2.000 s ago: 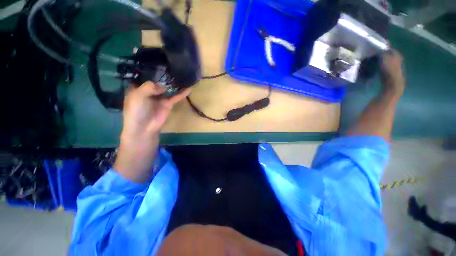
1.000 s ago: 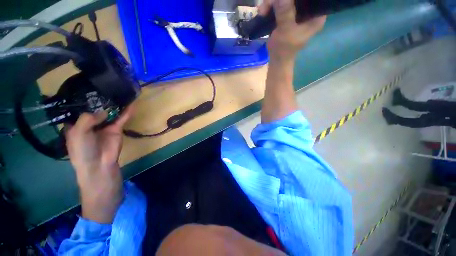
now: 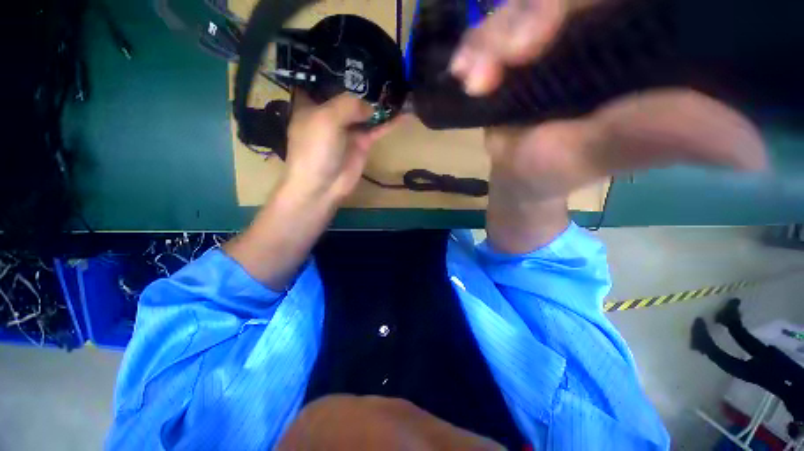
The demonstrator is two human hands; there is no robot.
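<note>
My left hand (image 3: 326, 141) holds the open ear cup (image 3: 355, 55) of a black headset over the mat, its fingertips at a small green circuit board (image 3: 381, 114) on the cup's lower edge. The open side faces up and shows wires and a pale part. My right hand (image 3: 564, 114) is large and blurred close to the camera, gripping the thick black ribbed electric screwdriver (image 3: 529, 92). The driver's body reaches to the right edge. Its near end is beside the cup; its tip cannot be made out.
A bundled headset cable (image 3: 445, 182) lies on the tan mat (image 3: 423, 150). The blue tray (image 3: 476, 12) is mostly hidden behind the driver. Dark cables (image 3: 70, 106) lie at the bench's left. Blue bins (image 3: 101, 304) stand below. A person's dark-clad legs (image 3: 749, 352) show at lower right.
My right hand has brought the screwdriver from the metal box towards the ear cup, nearer the camera. My left hand still holds the cup. The view has turned back level.
</note>
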